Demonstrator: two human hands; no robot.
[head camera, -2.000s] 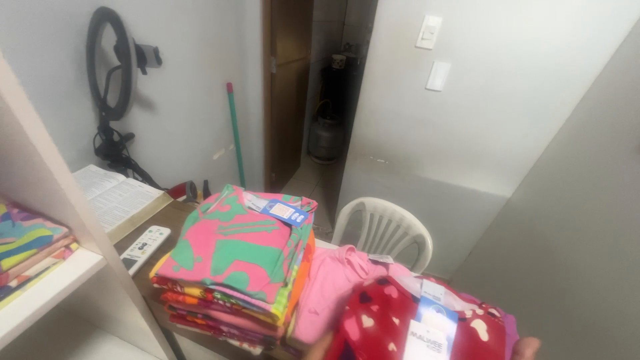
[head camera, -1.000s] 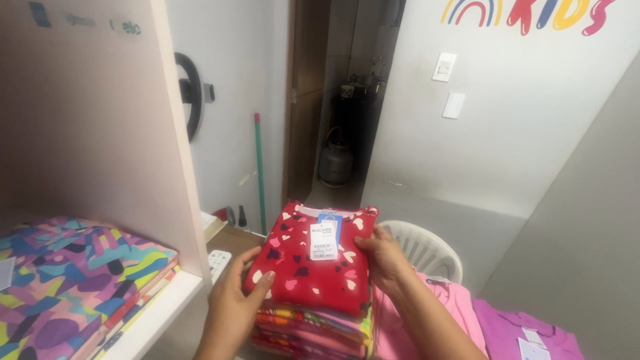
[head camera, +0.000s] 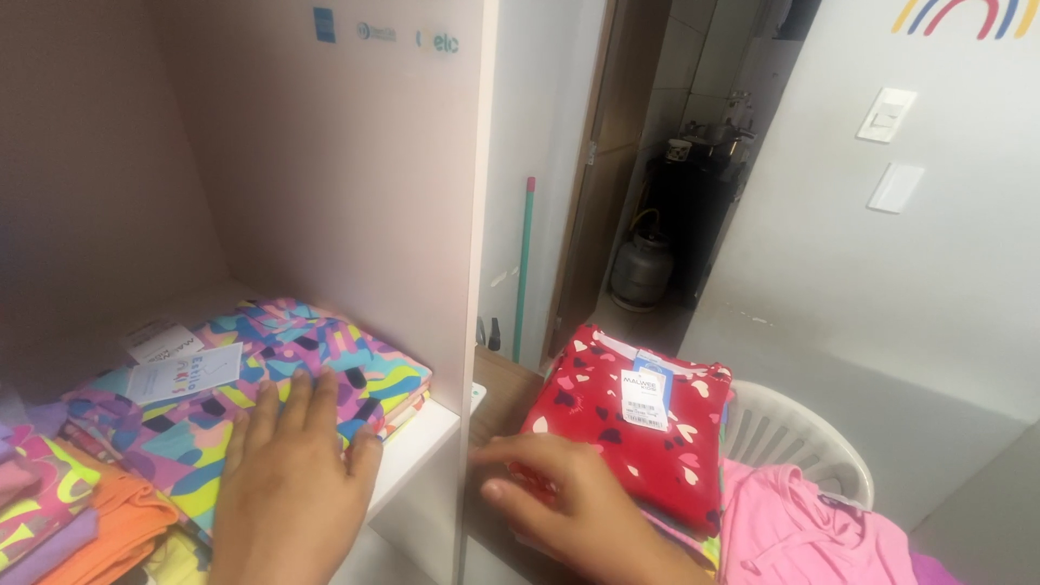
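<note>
My left hand (head camera: 296, 475) lies with its fingers spread on a folded multicolored patterned garment (head camera: 280, 349) with paper tags (head camera: 185, 374), on the shelf at the left. My right hand (head camera: 569, 496), fingers partly bent, is at the shelf's edge, near the lower left of a folded red garment with hearts (head camera: 634, 455). That red garment has a white and blue tag (head camera: 644, 400) and tops a stack of folded clothes. It does not appear to be gripped. To its right lies a pink garment with a drawstring (head camera: 812, 528).
The white shelf's upright panel (head camera: 475, 244) stands between the two stacks. More folded clothes, one of them orange (head camera: 122, 520), lie at the lower left. A white plastic chair (head camera: 800, 422) stands behind the pink garment. Farther back are a green pole (head camera: 524, 268) and a gas cylinder (head camera: 642, 268).
Both hands have left the red heart garment, which now rests on the stack. My left hand has moved left onto the patterned garment on the shelf. The view has turned left.
</note>
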